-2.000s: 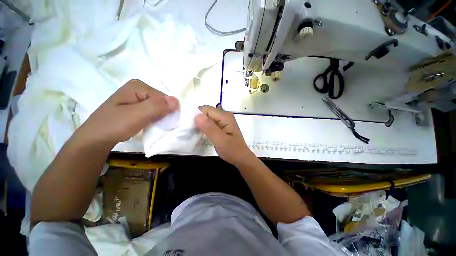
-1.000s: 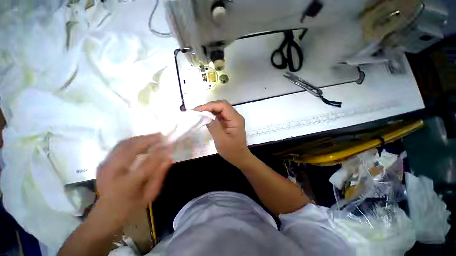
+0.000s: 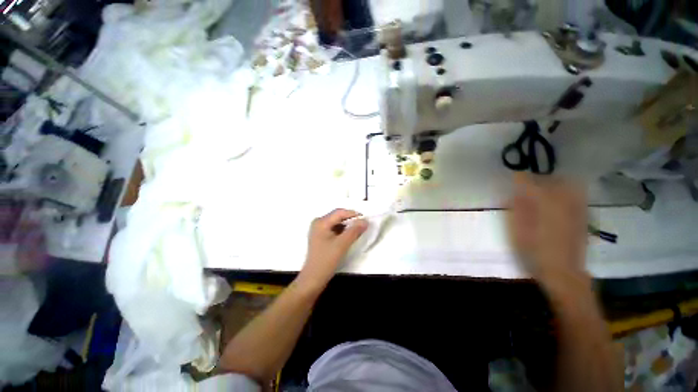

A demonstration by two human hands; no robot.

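Note:
My left hand (image 3: pixel 334 239) pinches a thin white fabric piece (image 3: pixel 389 239) at the table's front, left of and below the needle area (image 3: pixel 413 167). The fabric is overexposed and its outline is hard to tell. My right hand (image 3: pixel 547 226) is blurred, over the table right of the needle, just below the black-handled scissors (image 3: pixel 528 157). The dark cord end of the thread snips (image 3: pixel 603 234) shows right of this hand; their blades are hidden. Whether the right hand grips them I cannot tell.
The white sewing machine (image 3: pixel 490 80) spans the back right. White cloth (image 3: pixel 164 222) lies heaped at left and hangs over the edge. Small tan and white scraps (image 3: pixel 287 53) lie at the back. Another machine (image 3: pixel 65 172) stands far left. A yellow bar (image 3: pixel 650 318) is below at right.
My right hand has left the fabric and moved right to the snips' place. My left hand still holds the fabric, now nearer the needle area. The view has shifted, showing more of the left and back.

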